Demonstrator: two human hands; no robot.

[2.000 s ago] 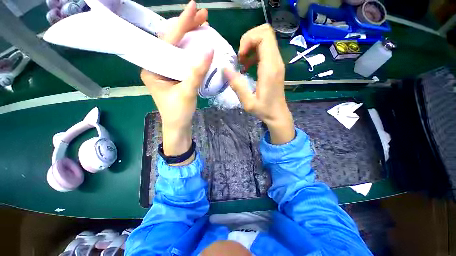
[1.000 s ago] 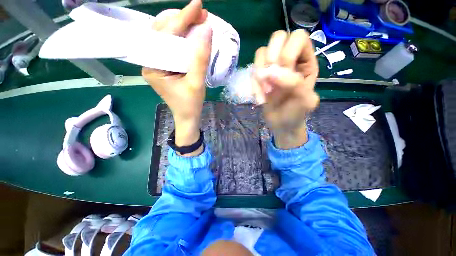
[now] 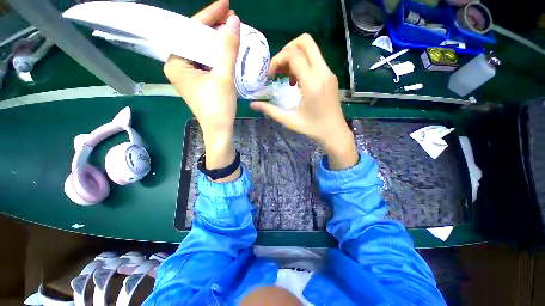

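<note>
My left hand grips white headphones above the bench, fingers around the white headband and the cup. The headband reaches out to the upper left, seen nearly edge-on. The held ear cup shows its ring-shaped logo on the right side. My right hand is just right of the cup, fingers curled, thumb below. A crinkly clear-white wad lies between its thumb and fingers, close to the cup's lower edge. Whether the wad touches the cup is unclear.
Cat-ear headphones lie on the green bench at left. Dark mats lie under my arms, with a white scrap on the right one. A blue basket, small yellow-black box and whitish bottle stand upper right. More headphones show lower left.
My right hand has come from a raised, blurred position back beside the cup, fingers now around the wad. The held headphones have tilted, with the headband's far end higher.
</note>
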